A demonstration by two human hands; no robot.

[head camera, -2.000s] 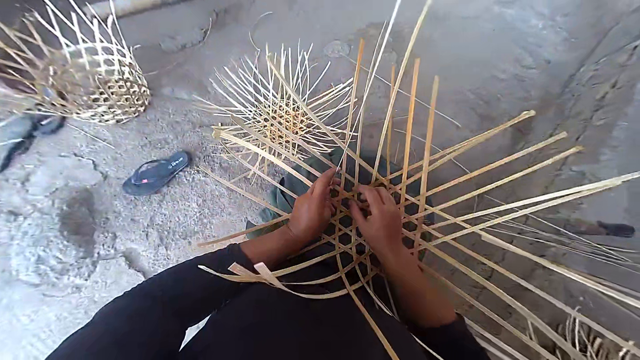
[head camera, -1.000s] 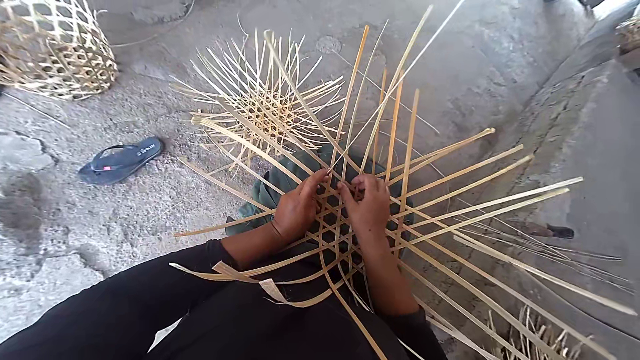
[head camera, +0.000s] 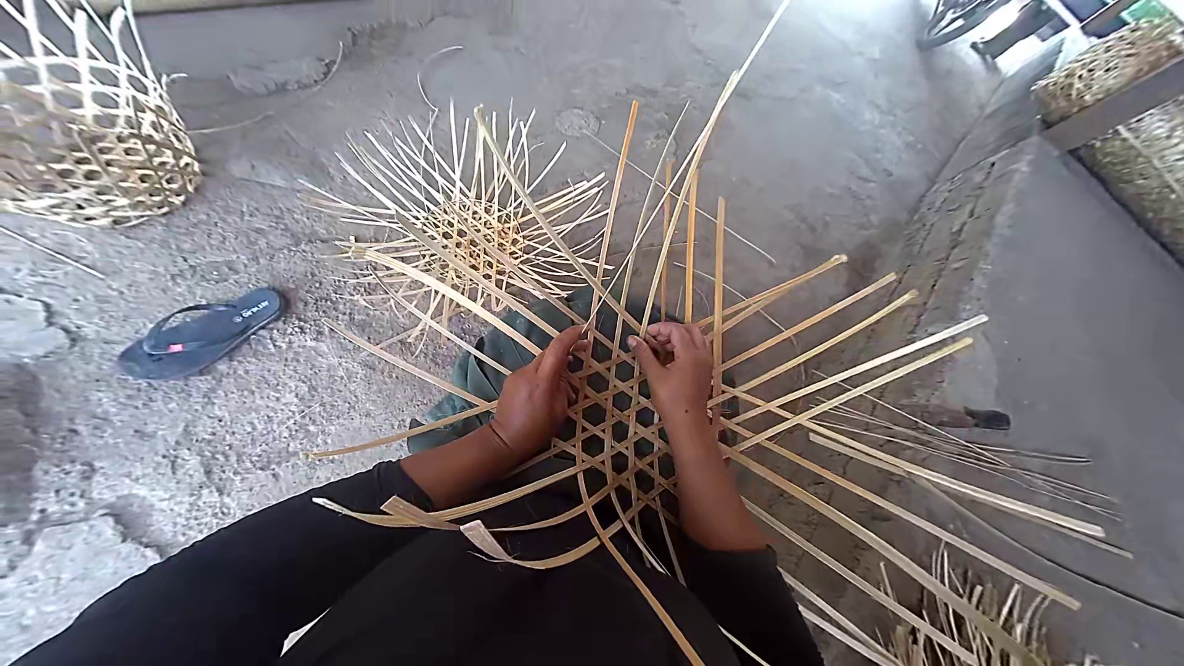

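Note:
On my lap, over dark green cloth (head camera: 481, 365), lies an open hexagonal weave of bamboo strips (head camera: 610, 416), its loose ends fanning out on all sides. My left hand (head camera: 541, 393) pinches a thin strip at the upper left of the weave between thumb and fingers. Just to its right, my right hand (head camera: 680, 370) has thumb and fingertips closed on strips at the weave's upper edge. Several long strips rise between and beyond the hands, some crossing each other. Parts of the weave are hidden under both hands.
A second woven base with spread strips (head camera: 476, 240) lies on the concrete floor ahead. A partly woven basket (head camera: 120, 166) stands at the upper left, above a dark flip-flop (head camera: 203, 333). A knife-like tool (head camera: 985, 418) and loose strips lie right; more woven pieces (head camera: 1105, 74) are at the upper right.
The view has shifted, bringing the woven pieces at the upper right further into sight. Both hands stay at the upper part of the weave, and the long strips above them lean differently.

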